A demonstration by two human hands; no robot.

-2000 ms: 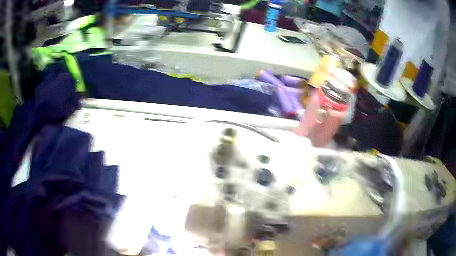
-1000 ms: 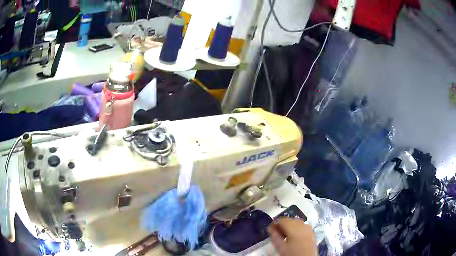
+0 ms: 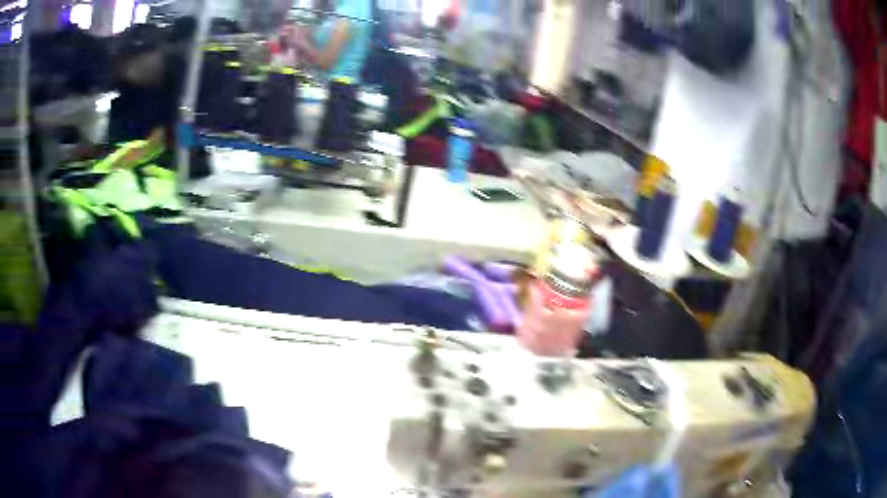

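The frame is blurred. The cream sewing machine head [image 3: 613, 418] lies across the lower right, its left end with metal parts [image 3: 452, 409] near the lower middle. A light blue tassel [image 3: 637, 481] hangs from a white strip at the bottom edge, partly cut off. Navy fabric [image 3: 126, 409] is heaped at the lower left, and more navy cloth [image 3: 282, 287] runs along the table's far edge. The needle area is cut off below the frame. Neither of my hands is in the picture.
A pink flask [image 3: 554, 316] and purple cones [image 3: 491, 292] stand or lie behind the machine. Navy thread cones [image 3: 656, 226] are on white discs at the right. Neon yellow-green fabric [image 3: 122, 185] lies far left. Another white table [image 3: 467, 219] and a person in turquoise [image 3: 352, 44] are beyond.
The view has swung left and up from the machine's right end. My right hand, seen at the dark tray a second ago, is out of the picture now.
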